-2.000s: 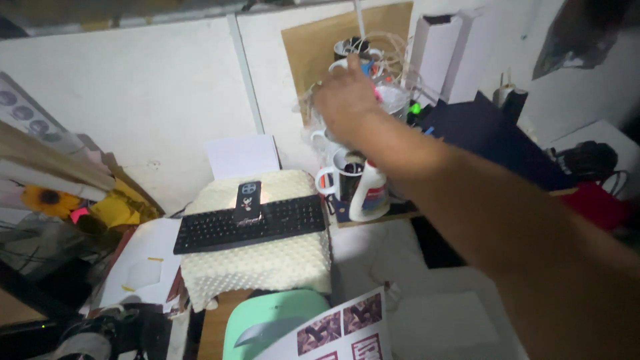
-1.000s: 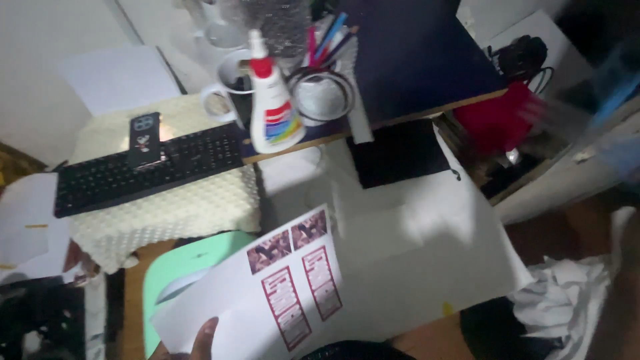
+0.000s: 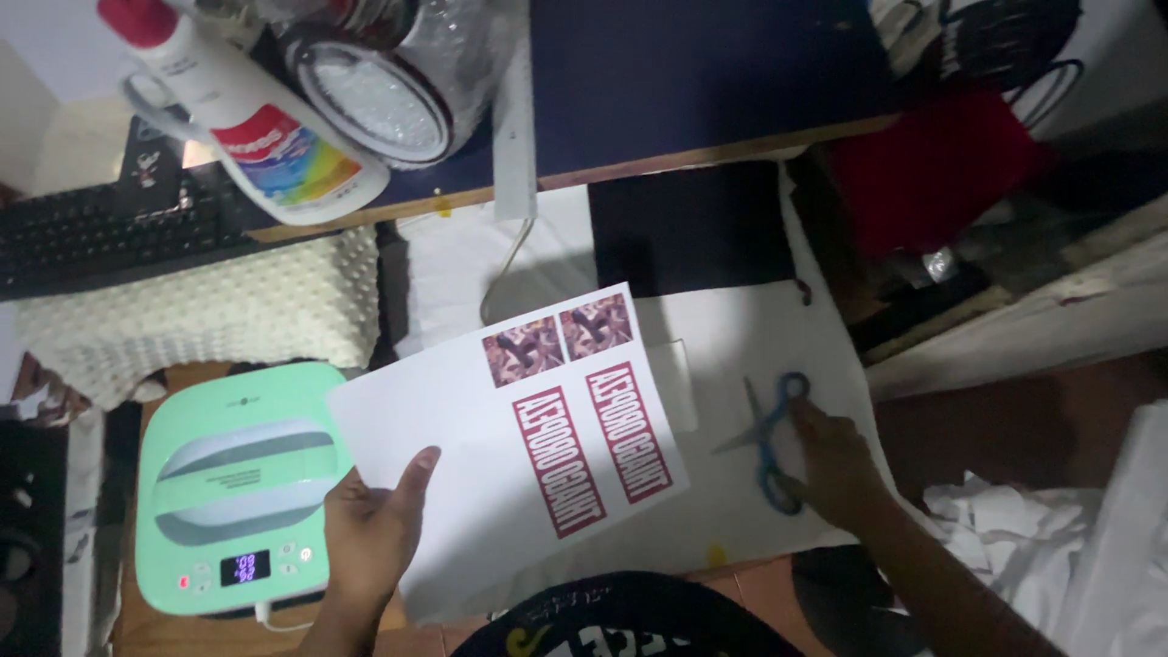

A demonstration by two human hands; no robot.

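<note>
My left hand [image 3: 379,525] grips the lower left edge of a white printed sheet [image 3: 456,429], thumb on top. Two small photo prints and two red blocks with writing lie along the sheet's right part. To the right, my right hand [image 3: 835,465] holds blue-handled scissors [image 3: 766,433] by the handles; their blades are apart and point left, clear of the paper. Both are above a white-covered work surface [image 3: 803,347]. A mint green heat press [image 3: 242,488] with a lit display rests left of my left hand.
A raised dark blue board [image 3: 693,82] carries a white spray bottle [image 3: 274,137], a plastic-wrapped round container [image 3: 379,100] and a ruler [image 3: 514,137]. At left are a black keyboard [image 3: 91,228] and cream dotted cloth [image 3: 210,310]. Black fabric [image 3: 689,228] lies beneath the board's edge; crumpled white material [image 3: 1013,538] is lower right.
My right hand has left the cups and pens at the back and now holds scissors at the right. The sheet is raised in my left hand. The view has moved closer to the work surface.
</note>
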